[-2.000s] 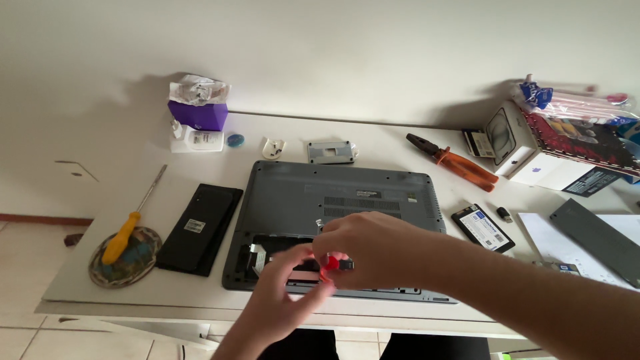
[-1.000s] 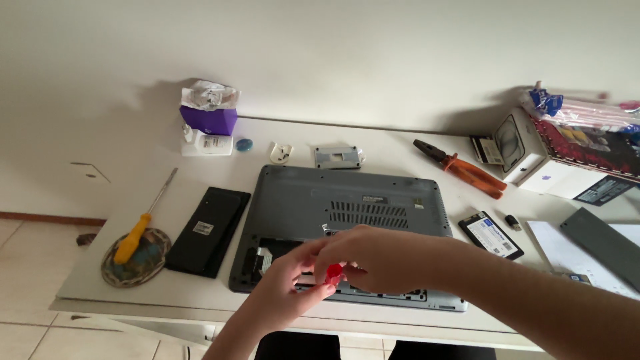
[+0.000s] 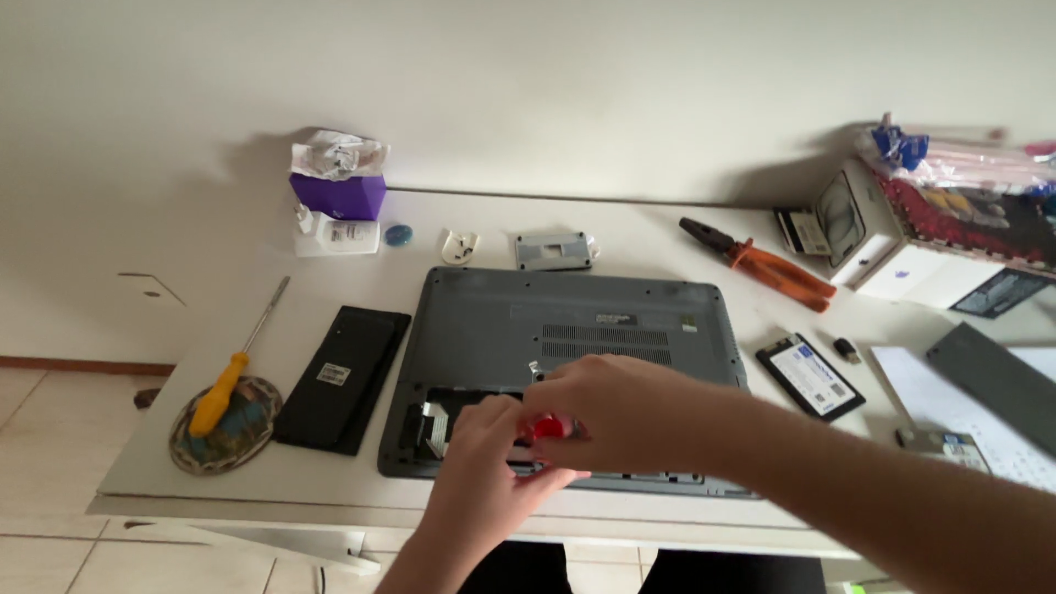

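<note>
A grey laptop [image 3: 577,313] lies upside down on the white desk, with an opened bay in its underside near the front edge. Over that bay my right hand [image 3: 610,412] is closed round a small red object [image 3: 549,426], mostly hidden by the fingers. My left hand [image 3: 495,454] meets it from the left, fingertips at the red object; whether it grips the object too cannot be told. Left of the laptop lie a black panel [image 3: 342,379] and a yellow-handled screwdriver [image 3: 219,396], which rests on a round patterned coaster [image 3: 260,421].
Behind the laptop are a metal bracket [image 3: 553,251], a small white dish [image 3: 459,247] with tiny dark pieces, a purple box [image 3: 340,195] and orange-handled pliers [image 3: 767,268]. To the right are an SSD [image 3: 810,377], a USB dongle [image 3: 846,350], papers [image 3: 907,363] and boxes [image 3: 932,276].
Both hands stay together over the laptop's bay around the red object, with only small shifts of the fingers. The view has moved slightly.
</note>
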